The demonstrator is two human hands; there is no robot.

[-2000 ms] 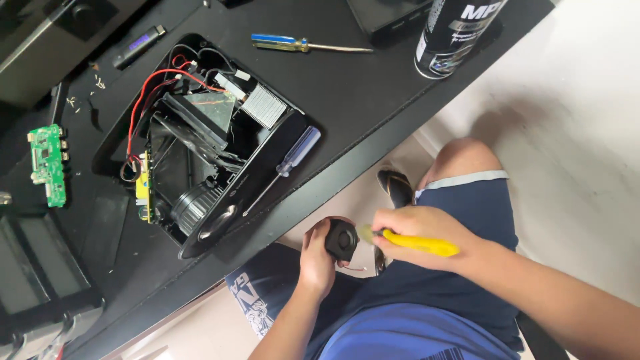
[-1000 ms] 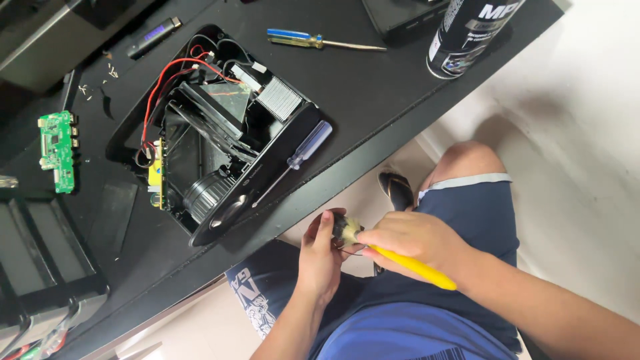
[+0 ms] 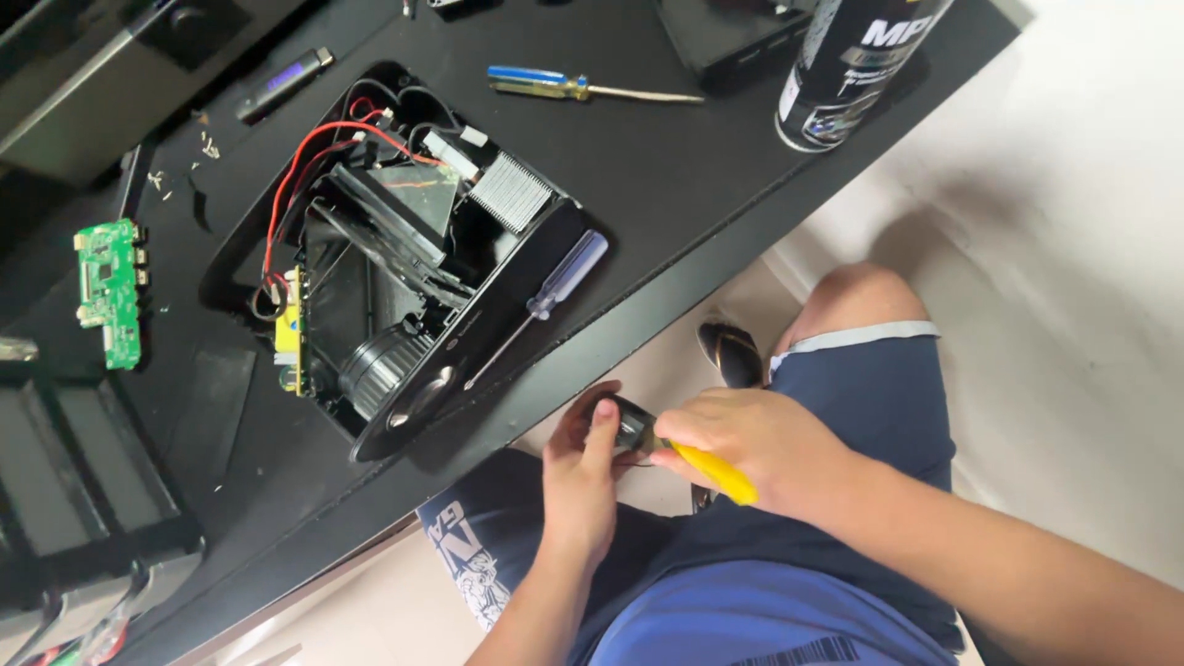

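Note:
My left hand (image 3: 583, 462) holds a small black device part (image 3: 631, 424), perhaps a little fan, above my lap. A yellow-handled brush (image 3: 712, 470) is gripped in my right hand (image 3: 758, 449), its bristle end against or very close to the black part; the fingers partly hide the contact. On the black desk, just beyond my hands, lies an opened black projector-like housing (image 3: 379, 277) with red wires, a ribbed lens barrel (image 3: 388, 370) and a finned metal heatsink (image 3: 511, 192). A clear-blue-handled screwdriver (image 3: 555, 287) rests along the housing's front edge.
Another screwdriver (image 3: 555, 83) lies behind the housing, near a black spray can (image 3: 846, 74) and a black box (image 3: 731, 37). Leftward are a green circuit board (image 3: 111, 291), a dark pen-like device (image 3: 285, 85), small scraps and a compartmented organizer (image 3: 92, 481). The desk edge (image 3: 647, 324) runs diagonally beyond my hands.
The black part has turned in my left hand; two seconds ago its round face showed. The brush in my right hand has changed its angle and come closer to the part.

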